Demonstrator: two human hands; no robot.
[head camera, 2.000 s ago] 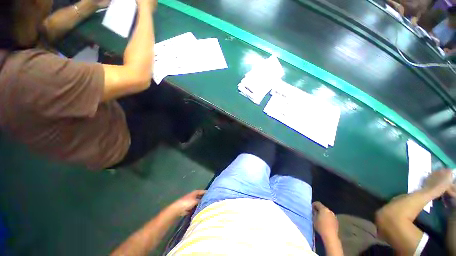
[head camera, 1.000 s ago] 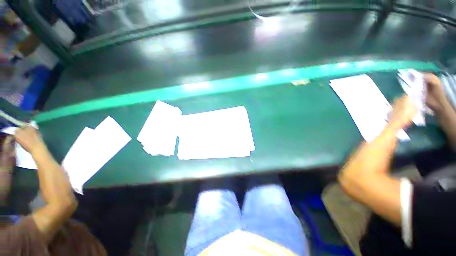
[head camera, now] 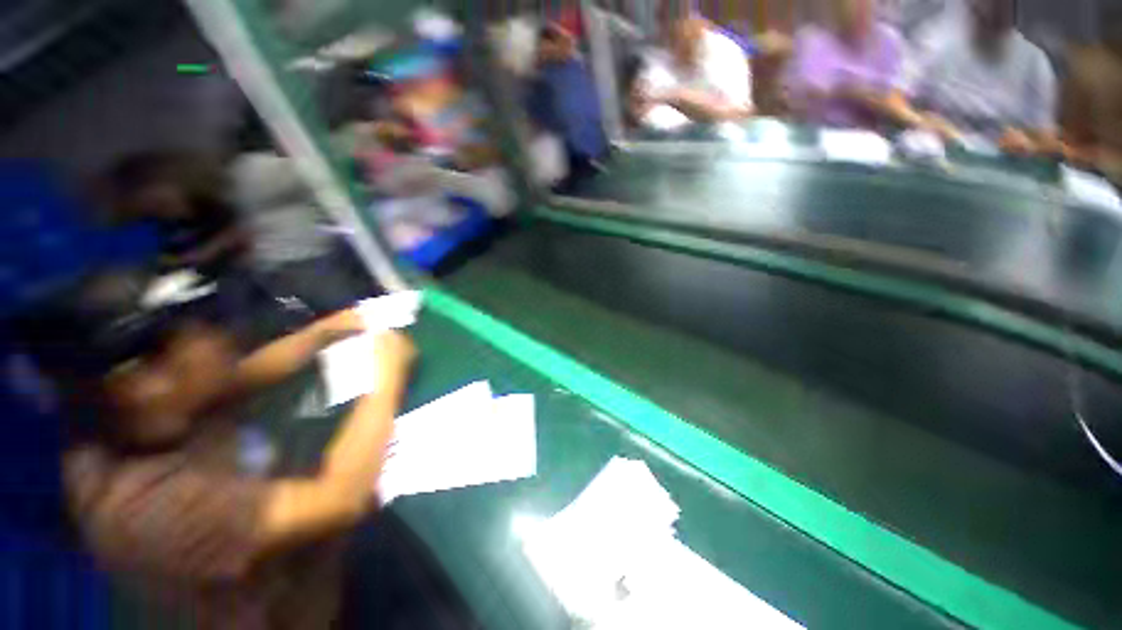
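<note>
Neither of my hands is in the picture. A pile of white papers, seemingly folded leaflets, lies on the green worktop at the lower middle. A stack of wider white sheets lies against it and is cut off by the bottom edge. The picture is blurred and no print can be read.
A person in a brown shirt sits at the left, holding white paper, with more white sheets beside their arm. The dark belt runs beyond the bright green strip. A blue bin and several seated people are farther off.
The view has swung left and up. The neighbour on the left and the far workers now show; my legs and the neighbour on the right are out of view. The papers sit lower in the picture.
</note>
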